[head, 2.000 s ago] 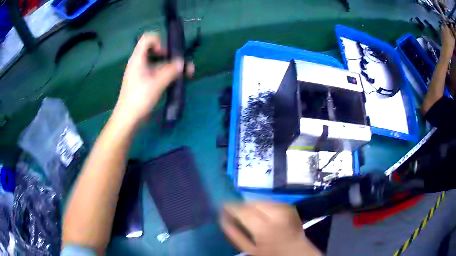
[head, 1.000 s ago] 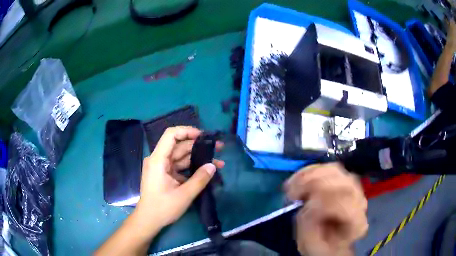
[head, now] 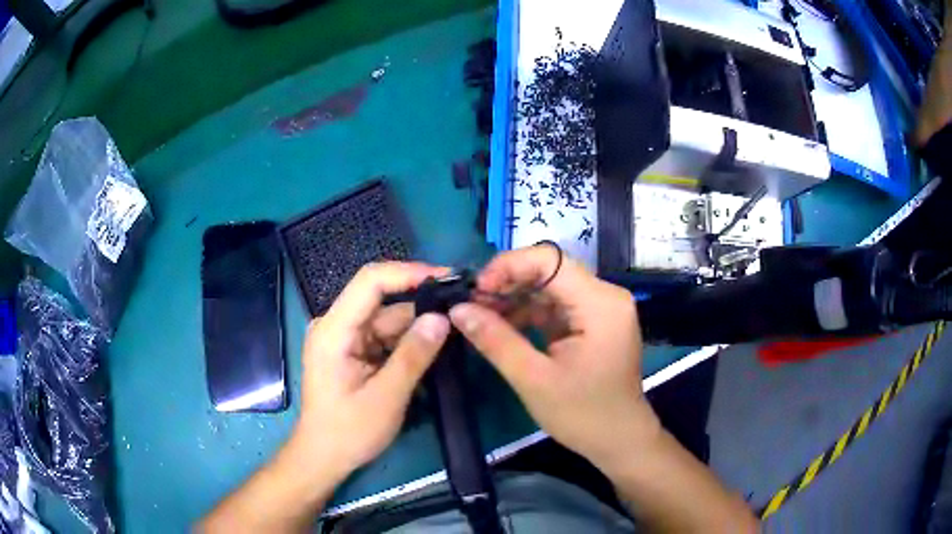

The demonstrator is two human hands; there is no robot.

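Note:
A black headband [head: 459, 428] runs from my hands down toward my body at the bottom centre. My left hand [head: 381, 349] grips its upper end between thumb and fingers. My right hand [head: 548, 339] touches the same end and pinches a thin black wire [head: 556, 261], which loops up over the fingers. The small parts at the fingertips are partly hidden. An electric screwdriver [head: 772, 297] lies at the right, beside my right hand, not held.
A blue tray [head: 503, 125] holds scattered screws [head: 558, 130] and a white-and-black screw feeder [head: 731, 130]. A black grid tray [head: 344, 240], smartphone [head: 243, 313] and clear bags [head: 84, 209] lie left. Part of another person's arm [head: 934, 94] shows at the upper right edge.
The headband came down from over the conveyor to in front of me. My right hand has moved left from beside the screwdriver and joined my left hand at the band's end.

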